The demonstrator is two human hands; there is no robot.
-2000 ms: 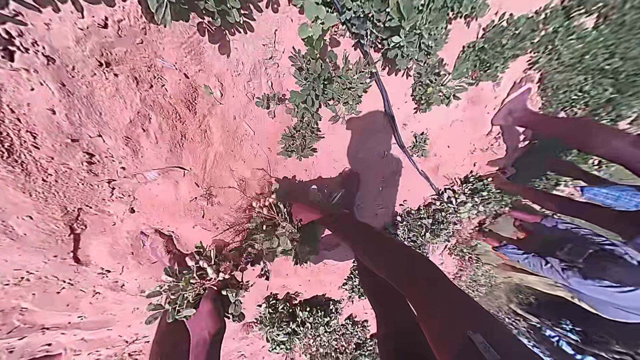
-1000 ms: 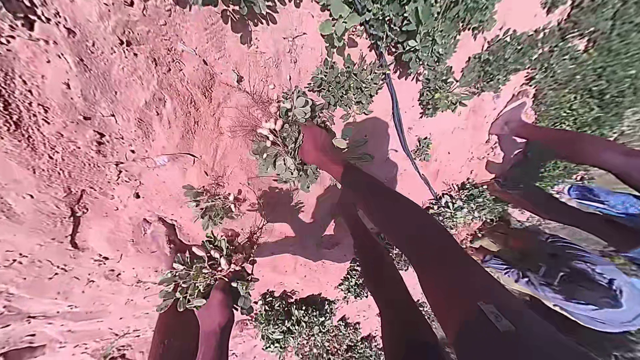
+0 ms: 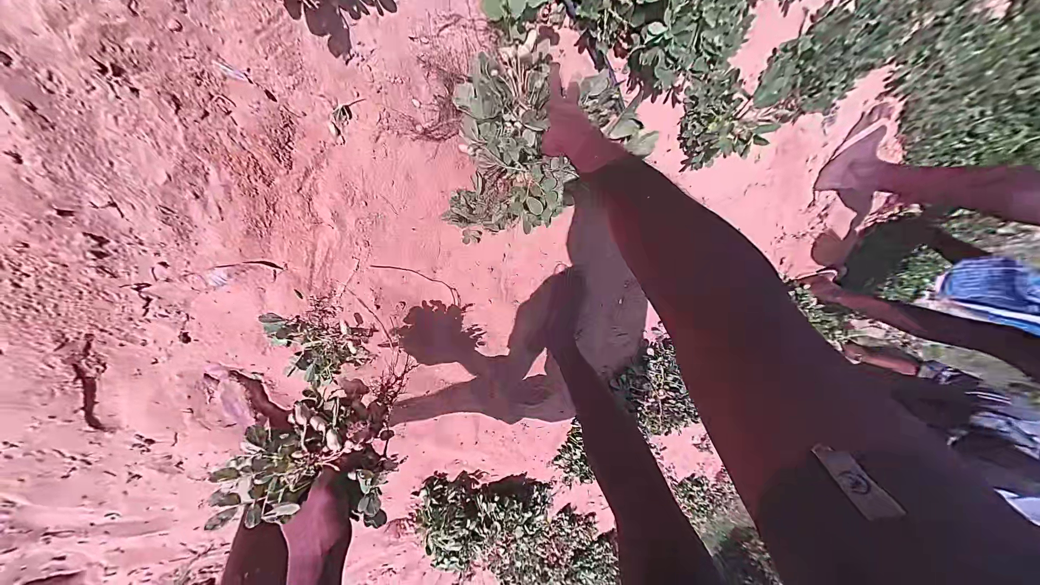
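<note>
My right hand (image 3: 575, 134) reaches up from the lower right, closed around the stems of a leafy peanut plant (image 3: 512, 122) with pale pods at its upper end. Leaves hide part of the fingers. At the lower left, my left hand (image 3: 321, 496) grips a bunch of peanut plants (image 3: 280, 467), whose pods and thin roots show among the leaves. The two bunches are well apart. A dark limb (image 3: 601, 414) lies left of my right arm; its far end merges with the shadow, and I cannot tell whose it is.
Rows of green plants (image 3: 666, 49) grow along the top and upper right. More plants (image 3: 520, 528) stand at the bottom middle. A dark hose (image 3: 601, 57) runs among the leaves. At the right are another person's bare foot (image 3: 853, 171) and blue clothing (image 3: 991, 280). Reddish soil (image 3: 325, 203) shows around them.
My right hand has moved upward in the view with the peanut plant, away from the lower-left bunch. My left hand stays at the lower left, holding its bunch.
</note>
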